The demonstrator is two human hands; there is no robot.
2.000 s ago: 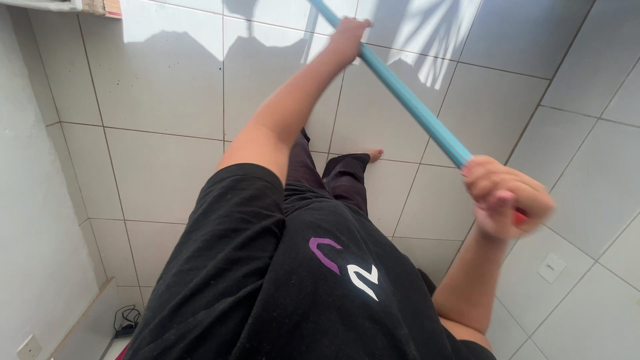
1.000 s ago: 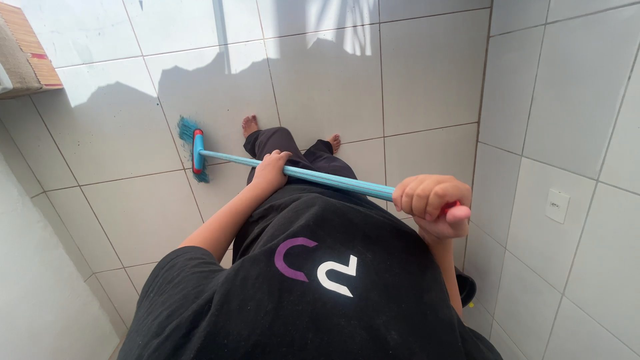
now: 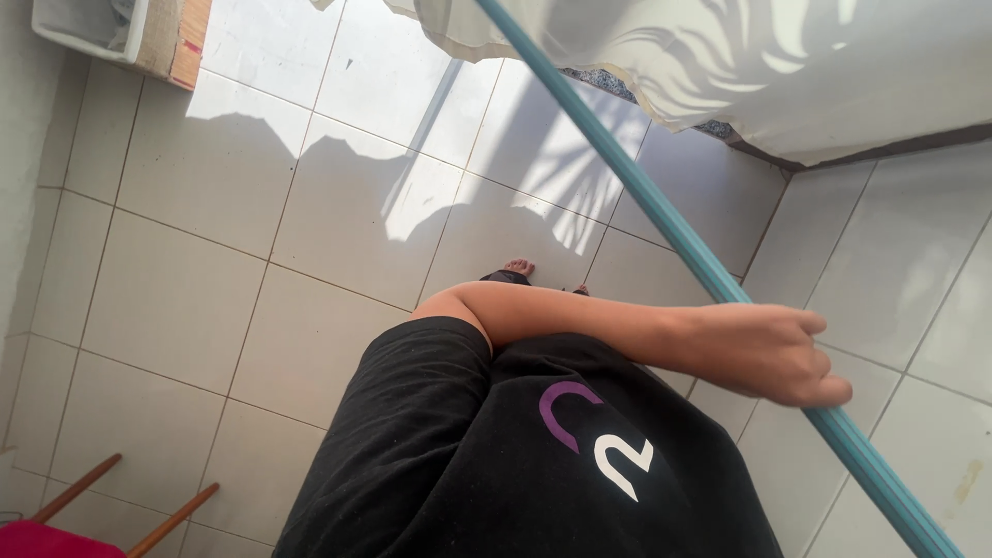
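My left hand (image 3: 763, 353) is closed around the ribbed blue broom handle (image 3: 659, 205), its arm stretched across the front of my black T-shirt. The handle slants from the top middle of the view, past the curtain, down to the lower right corner. Both of its ends, the bristle head among them, lie outside the frame. My right hand is not in sight. Below the forearm is the black shirt with a purple and a white mark, and my bare feet show on the tiled floor (image 3: 178, 310) just beyond it.
A pale curtain (image 3: 721, 70) hangs at the upper right over a speckled stone sill. The tiled wall (image 3: 907, 248) rises on the right. At the upper left stands a white container (image 3: 85, 46) beside a wooden block (image 3: 186, 43). Wooden legs (image 3: 174, 519) and pink fabric (image 3: 58, 540) sit lower left.
One second ago both hands were on the handle and the blue broom head rested on the floor at left. The handle now slants steeply, and one hand has left view.
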